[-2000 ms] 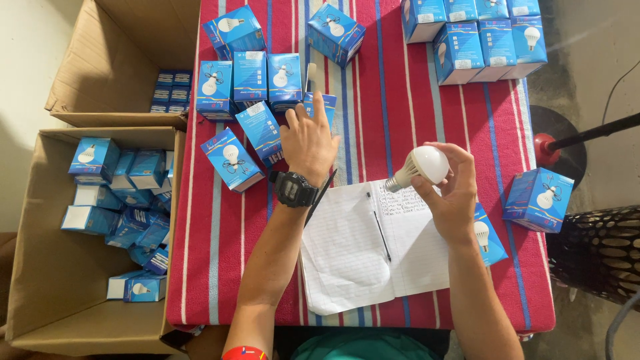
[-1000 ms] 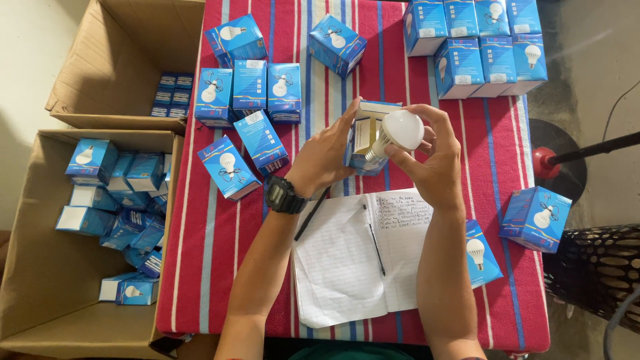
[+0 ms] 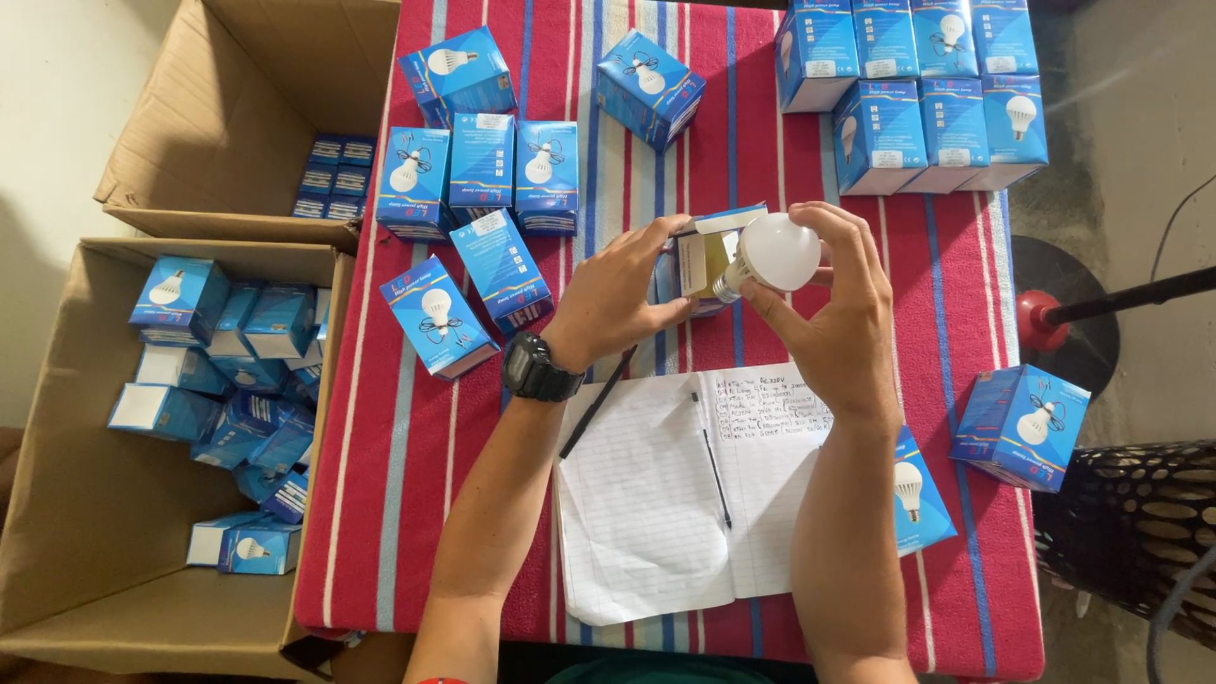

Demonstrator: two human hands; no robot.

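My right hand (image 3: 836,294) holds a white LED light bulb (image 3: 781,252) between thumb and fingers, its screw base pointing down and left. That base is at the open top of a blue bulb carton (image 3: 692,266), whose flaps stand up. Around the carton's left side my left hand (image 3: 622,294) is closed, thumb and forefinger on its edges; a black watch (image 3: 540,369) is on that wrist. Below the hands lies an open lined notebook (image 3: 646,494) with handwriting on the right page. A pen (image 3: 717,475) rests near its fold, and a black stick-like item (image 3: 598,403) crosses its top left corner.
Several blue bulb cartons (image 3: 483,161) stand on the striped cloth at upper left, with more grouped (image 3: 926,123) at upper right. One carton (image 3: 1021,427) sits at the right edge, another (image 3: 920,494) beside my right forearm. Two cardboard boxes (image 3: 57,532) holding cartons stand at the left.
My left hand has gone from reaching among the upper-left cartons to holding an open carton at the centre. My right hand has brought the bulb up and left to that carton's opening.
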